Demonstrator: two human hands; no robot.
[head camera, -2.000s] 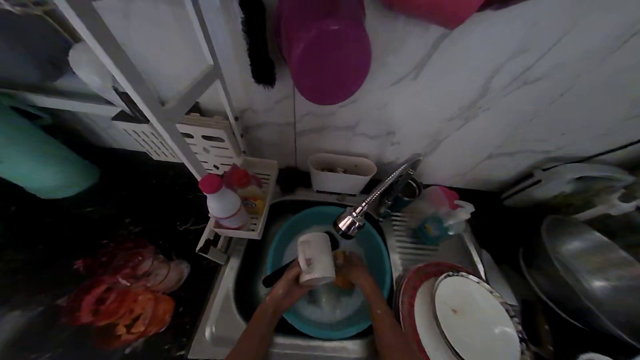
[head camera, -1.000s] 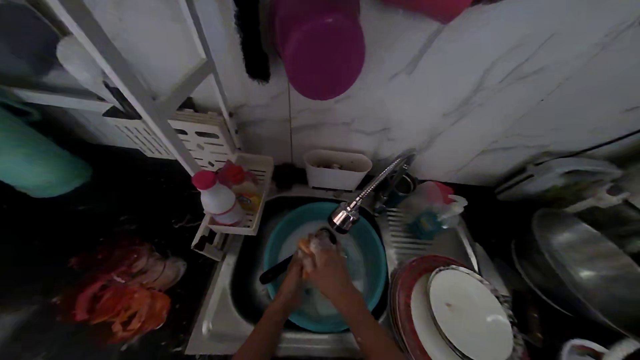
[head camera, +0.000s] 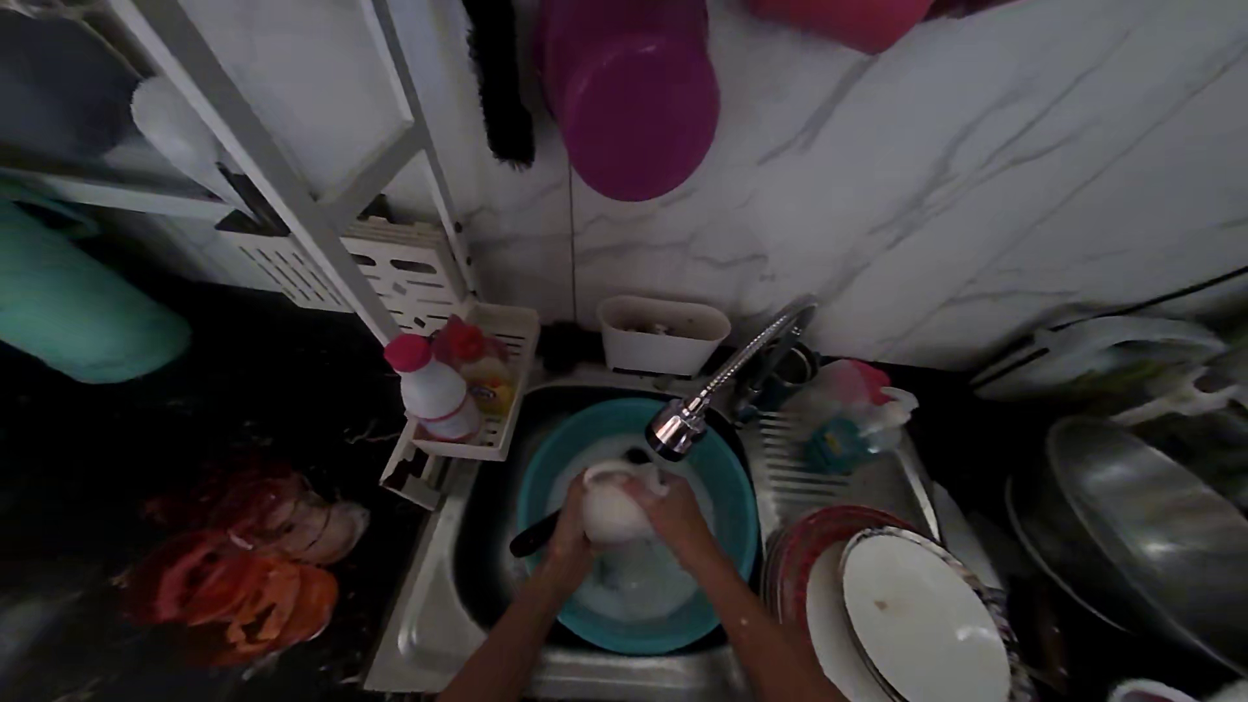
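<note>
Both hands meet over a teal plastic basin (head camera: 639, 639) of cloudy, sudsy water standing in the steel sink. Between them is a white mug (head camera: 612, 512), tilted with its rim toward the faucet. My left hand (head camera: 570, 531) grips the mug's left side; my right hand (head camera: 673, 512) is on its right side, by the handle. Whether the right fingers also hold a sponge cannot be told. A black handle (head camera: 534, 535) of some utensil pokes out to the left beneath my left hand. The chrome faucet head (head camera: 675, 429) hangs just above and beyond the mug.
Stacked plates (head camera: 921, 614) lie on the right drainboard, near a spray bottle (head camera: 848, 424) and a large metal bowl (head camera: 1150, 526). Left of the sink, a rack tray (head camera: 517, 370) holds bottles (head camera: 439, 395). Red and orange items (head camera: 244, 575) lie on the dark left counter. A white holder (head camera: 663, 336) stands behind the sink.
The mug was upright with its side showing two seconds ago, then mostly covered by both hands. Now it is tilted between them with its rim in view. The orange-yellow sponge seen earlier is not visible.
</note>
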